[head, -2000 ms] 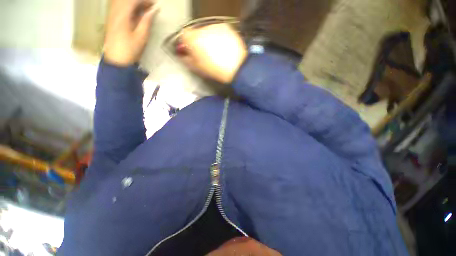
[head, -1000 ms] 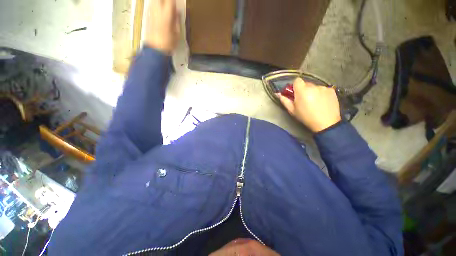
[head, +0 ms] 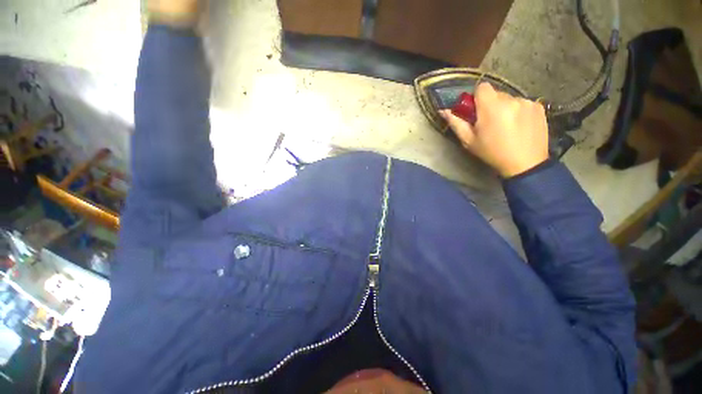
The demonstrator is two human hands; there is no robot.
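Note:
A brown garment panel (head: 439, 31) lies at the top middle, cut off by the frame's top edge. A black folded hem (head: 346, 58) runs along its near border and a narrow black seam strip (head: 369, 17) runs up its middle. My right hand (head: 508, 127) is shut on the red handle of the steam iron (head: 446, 81). The iron stands at the hem's right end, its tip pointing left; whether it touches the hem is unclear. My left hand (head: 174, 9) is at the top edge, cut off and blurred, so its fingers are not visible.
The ribbed hose (head: 596, 91) and dark cable trail up from the iron's right. Another brown piece with black edges (head: 662, 88) lies at the right. A pale wooden edge (head: 654, 202) is beyond it. A wooden frame (head: 77, 202) stands low at the left. The off-white cloth (head: 323, 115) is stained.
My right hand has moved the iron from near the panel's middle out to the right. My left hand has moved up and left out of most of the view. The panel now shows clearly.

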